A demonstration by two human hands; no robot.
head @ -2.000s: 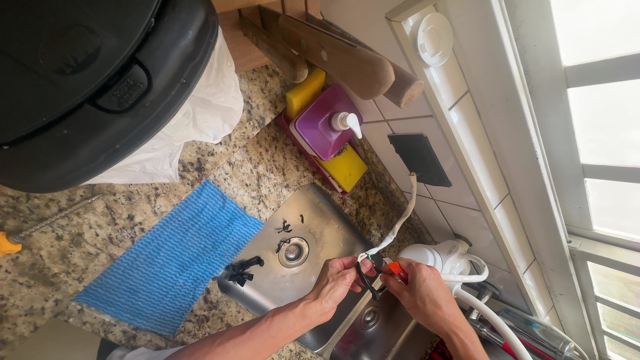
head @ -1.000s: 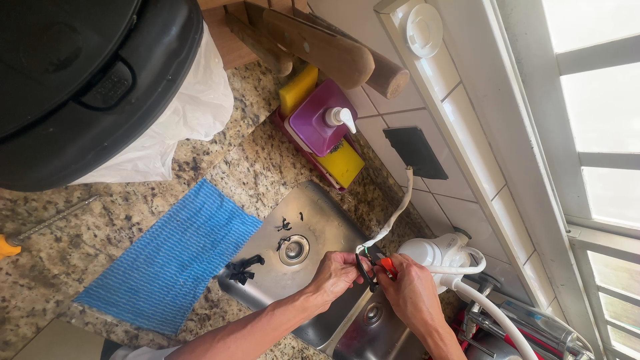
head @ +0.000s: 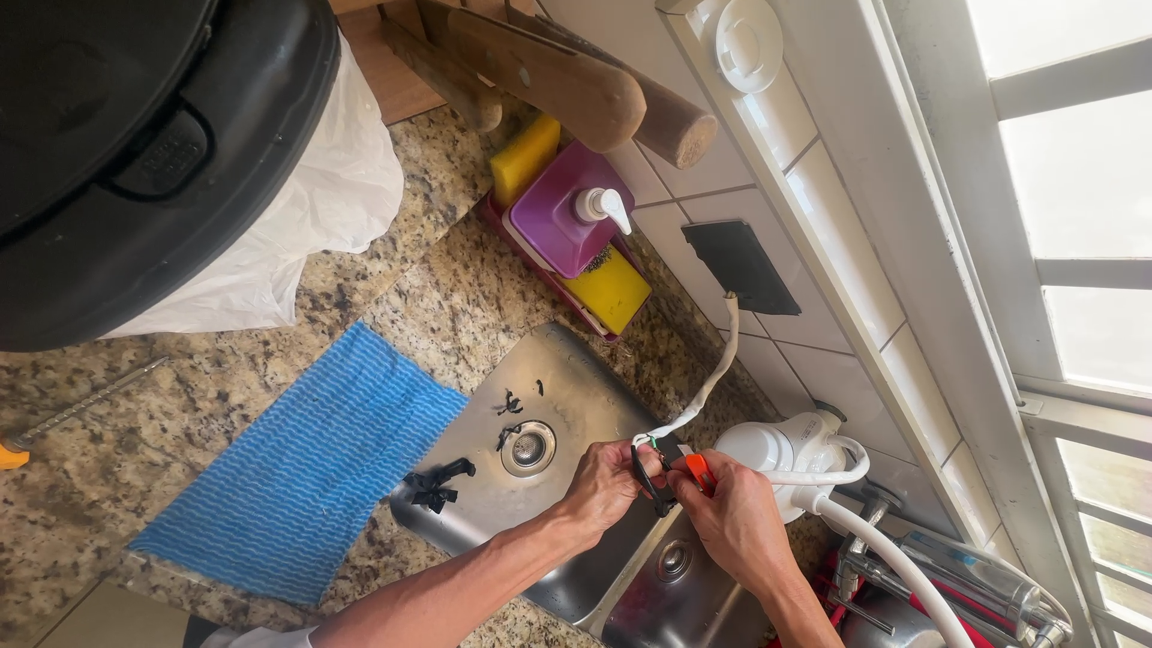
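Observation:
Above the double stainless-steel sink (head: pixel 567 405), my left hand (head: pixel 605 486) grips the end of a taped white cable (head: pixel 711 387) and a dark cord (head: pixel 641 468). The cable comes out of a black wall plate (head: pixel 742 267). My right hand (head: pixel 733 513) is closed on an orange-and-black tool (head: pixel 699 472), its tip against the wires between my hands; fingers hide what kind of tool it is. Small green and dark wire parts show there. Black scraps (head: pixel 437 486) of what looks like tape lie at the sink's left edge, with smaller bits near the drain (head: pixel 528 449).
A blue cloth (head: pixel 306 468) lies on the granite counter beside a screwdriver-like shaft (head: pixel 94 398). Around the sink stand a purple soap dispenser (head: pixel 562 216) with yellow sponges, a white faucet unit (head: pixel 783 450) with hose, and wooden handles (head: pixel 558 81). A black bin (head: pixel 153 162) fills the upper left.

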